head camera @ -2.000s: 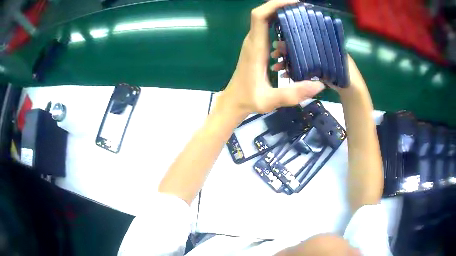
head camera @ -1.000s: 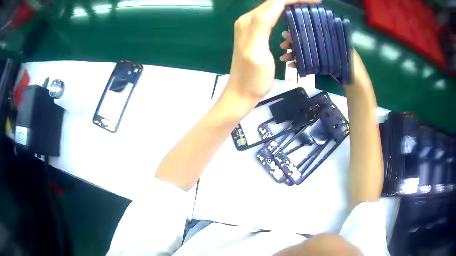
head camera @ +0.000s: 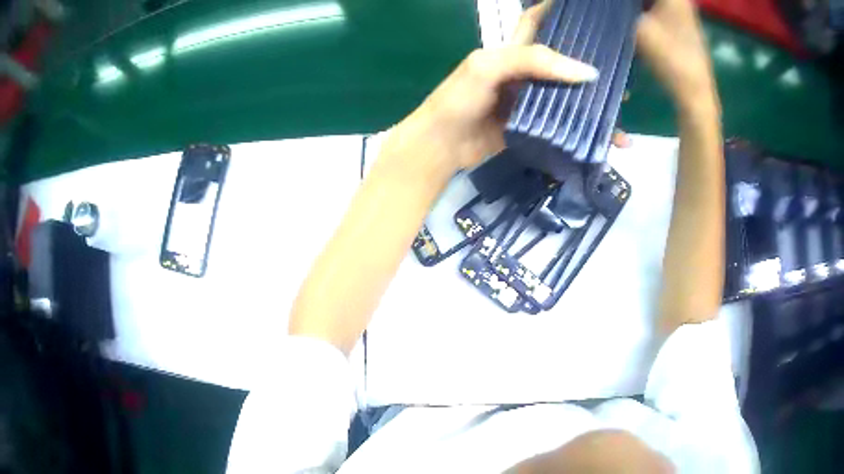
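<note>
A thick stack of dark blue-black phone middle frames point(head camera: 578, 83) is held up at the top, right of centre, cut off by the picture's top edge. My left hand point(head camera: 472, 102) grips its left side, with the thumb across the ribbed edges. My right hand point(head camera: 668, 32) is at its upper right side, partly cut off; some fingertips show below the stack's right side. Under the stack, several loose overlapping frames point(head camera: 527, 278) lie fanned on the white bench. A single frame point(head camera: 194, 211) lies apart at the left.
The white bench point(head camera: 278, 241) borders a glossy green surface point(head camera: 250, 88) behind. A dark box point(head camera: 76, 278) and a round shiny item point(head camera: 83, 218) are at the left. A dark ribbed mass point(head camera: 787, 222) is at the right. Something red point(head camera: 754, 18) shows upper right, and a white strip point(head camera: 498, 20) at the top.
The stack has tilted and come lower and nearer, showing longer ribbed edges. My left thumb now lies across it, and my right hand has moved up its right side. The view has shifted slightly.
</note>
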